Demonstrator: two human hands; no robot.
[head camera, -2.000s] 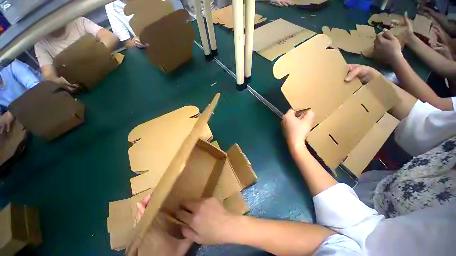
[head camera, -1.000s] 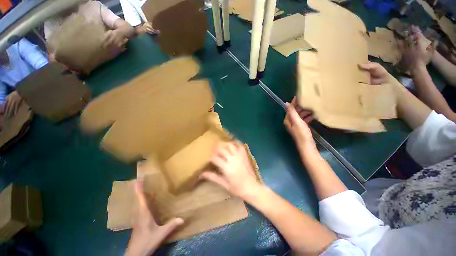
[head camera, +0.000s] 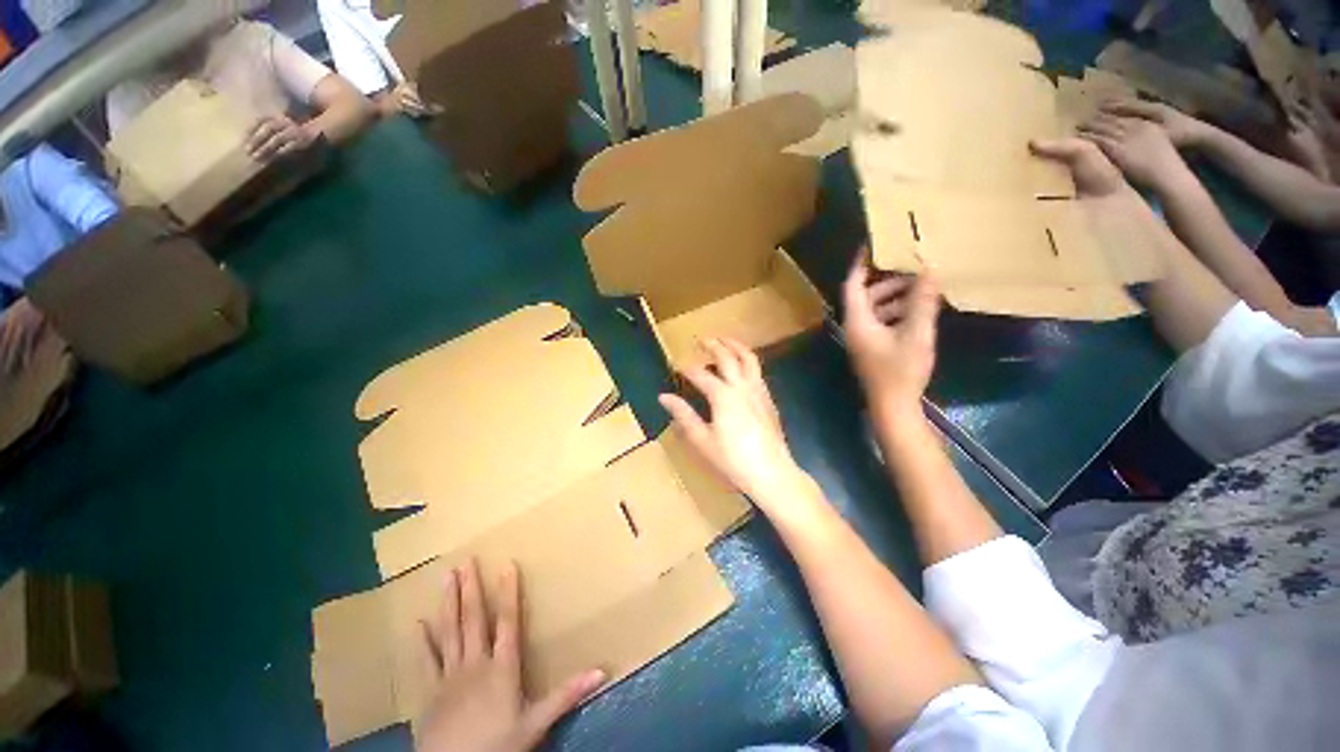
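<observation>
A flat die-cut blank lies on the table in front of me, with edges of more blanks showing under it. My left hand rests flat on its lower part, fingers spread. An open formed box stands beyond the blank to the right, its lid upright and its tray towards me. My right hand is at the tray's near edge with fingers apart; whether the fingertips touch the box is hard to tell.
A neighbour at the right holds another blank. Pale upright legs stand behind the formed box. Compact closed boxes sit at the lower left. People across the table hold boxes, with one dark box at the left.
The box that was in my hands over the blanks now stands beyond them to the right. My left hand has come down onto the flat blank. The neighbour's blank has turned.
</observation>
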